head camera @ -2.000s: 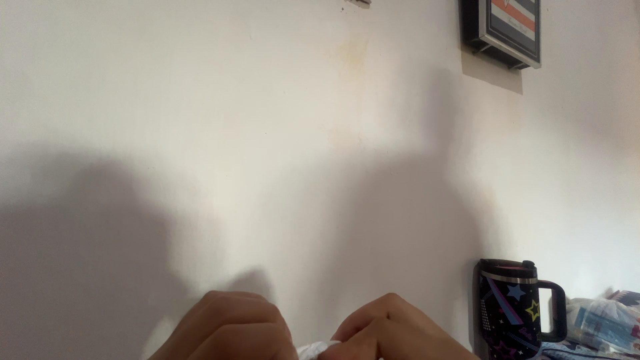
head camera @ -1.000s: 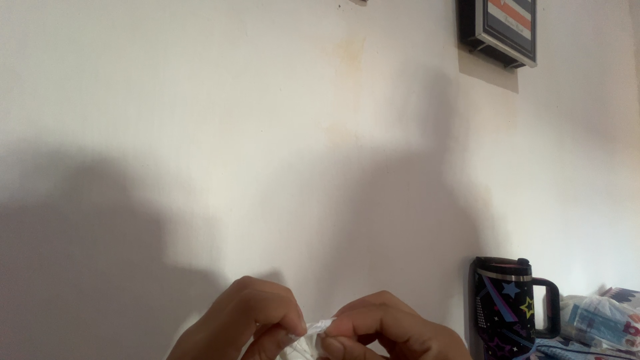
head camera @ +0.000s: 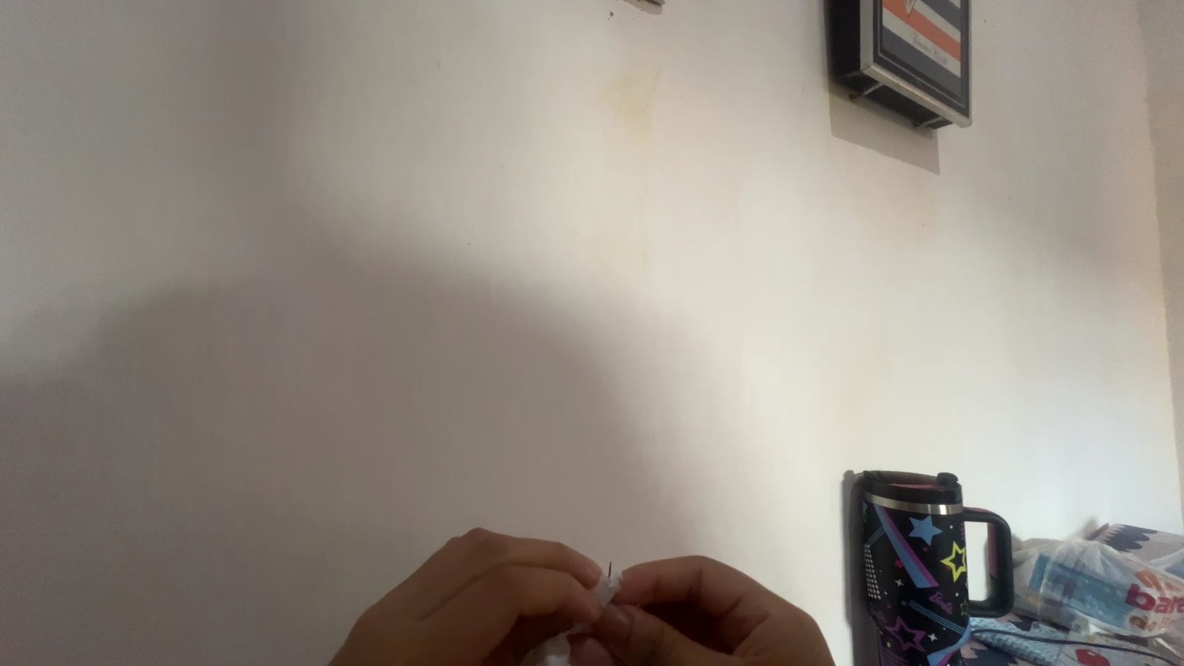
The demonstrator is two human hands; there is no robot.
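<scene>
At the bottom centre, my left hand (head camera: 490, 592) and my right hand (head camera: 708, 610) meet fingertip to fingertip. Between them they pinch a crumpled piece of thin white material (head camera: 608, 586), which could be cloth or paper; more of it shows below, between the palms. A thin dark sliver, perhaps a needle (head camera: 610, 570), sticks up from the pinched part. The lower part of both hands is cut off by the frame edge.
A black tumbler with a handle and star patterns (head camera: 916, 564) stands to the right against the pale wall (head camera: 462, 398). Beside it lie plastic packages (head camera: 1082, 583) and a dark cord. A framed box (head camera: 911, 65) hangs at the upper right. Shadows fall on the wall.
A thin dark sliver now shows above the white material, between the fingertips. The shadows on the wall have shifted and changed shape.
</scene>
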